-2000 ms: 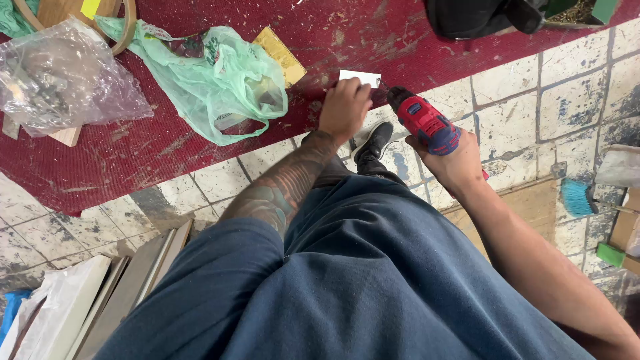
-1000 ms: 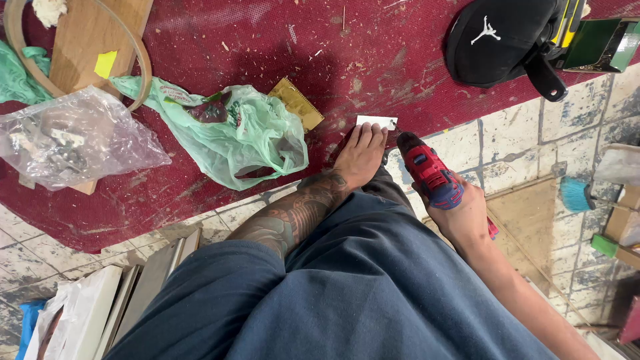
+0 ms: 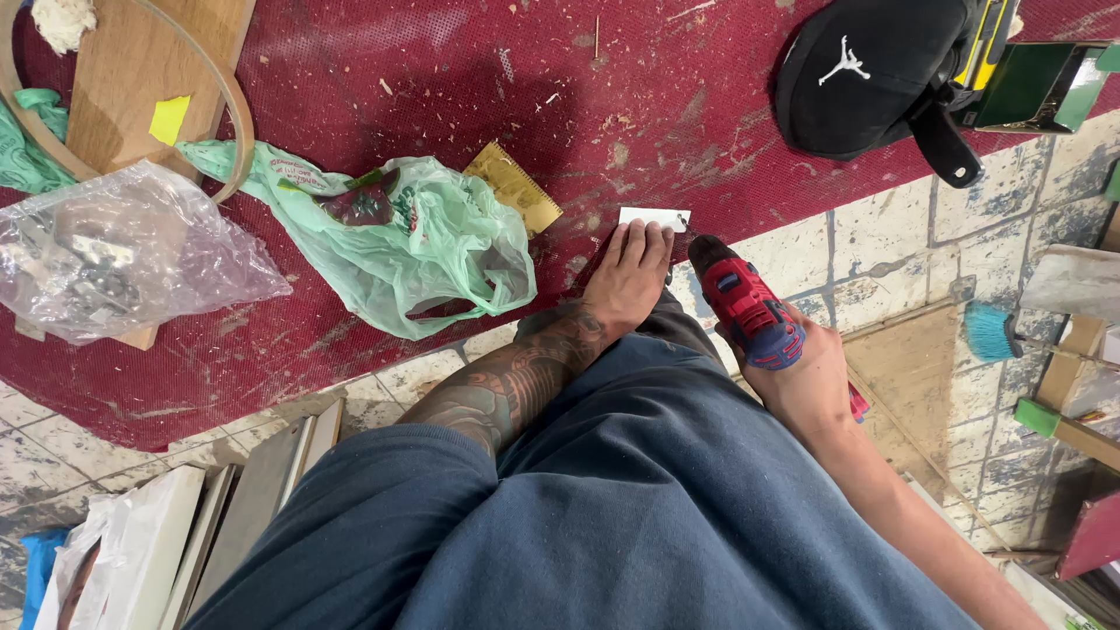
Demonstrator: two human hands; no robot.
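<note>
My left hand (image 3: 632,269) lies flat with its fingertips on a small white rectangular piece (image 3: 653,218) at the edge of the red-covered table (image 3: 490,96). A red and blue cordless drill (image 3: 748,306) is gripped in my right hand (image 3: 801,372). Its bit points at a dark spot near the right end of the white piece; whether it touches cannot be told. A yellowish square packet (image 3: 514,188) and a green plastic bag (image 3: 420,236) lie left of my left hand. The fingers on the drill's handle are mostly hidden.
At the back right are a black cap (image 3: 875,79) and an open green box (image 3: 1028,87). A clear plastic bag (image 3: 131,254), a wooden board (image 3: 149,79) and a ring-shaped strip (image 3: 234,105) lie at the left. Panels (image 3: 254,499) stand below left; a blue brush (image 3: 990,332) is at the right.
The drill's front end has moved slightly left, nearer the white piece, since one second ago. My left hand stays on the piece. The view has shifted since the earliest frame, showing more of the table.
</note>
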